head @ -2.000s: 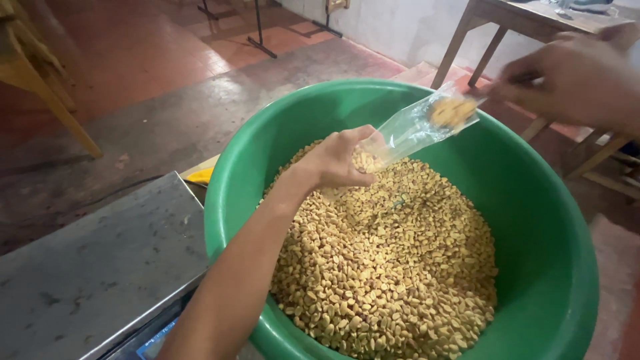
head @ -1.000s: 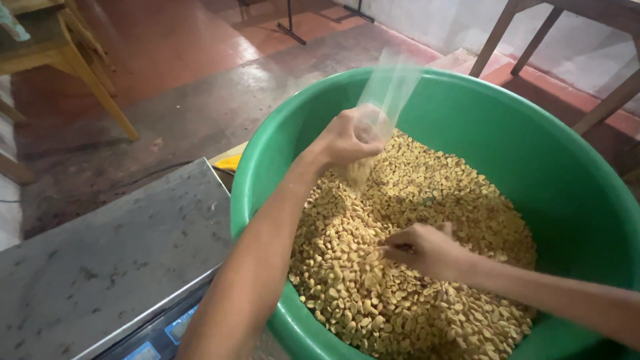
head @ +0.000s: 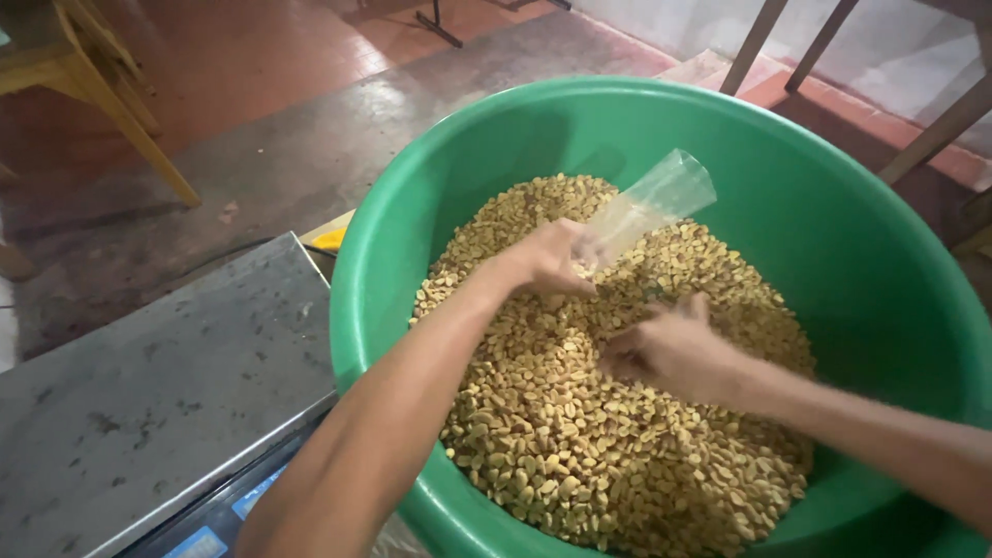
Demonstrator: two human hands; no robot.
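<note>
A large green plastic tub (head: 775, 147) holds a heap of split, shelled peanuts (head: 573, 442). Over the middle of the heap, my left hand (head: 554, 260) grips the lower part of a clear plastic bag (head: 659, 194), whose open end tilts up to the right. Some peanuts seem to lie in the bag's bottom, partly hidden by the fingers. My right hand (head: 670, 349), blurred, is at the surface of the peanuts just right of and below the left one, its fingers curled; whether it holds any peanuts cannot be seen.
Left of the tub stands a scale with a flat metal platform (head: 170, 387) and blue-labelled panel (head: 198, 542). A yellow object (head: 329, 239) lies between platform and tub. Wooden furniture legs stand at the upper left (head: 139, 143) and upper right (head: 756, 46).
My right hand has come down from the bag's mouth, where it was two seconds ago, to the peanuts. The bag stood more upright one second ago and now leans right.
</note>
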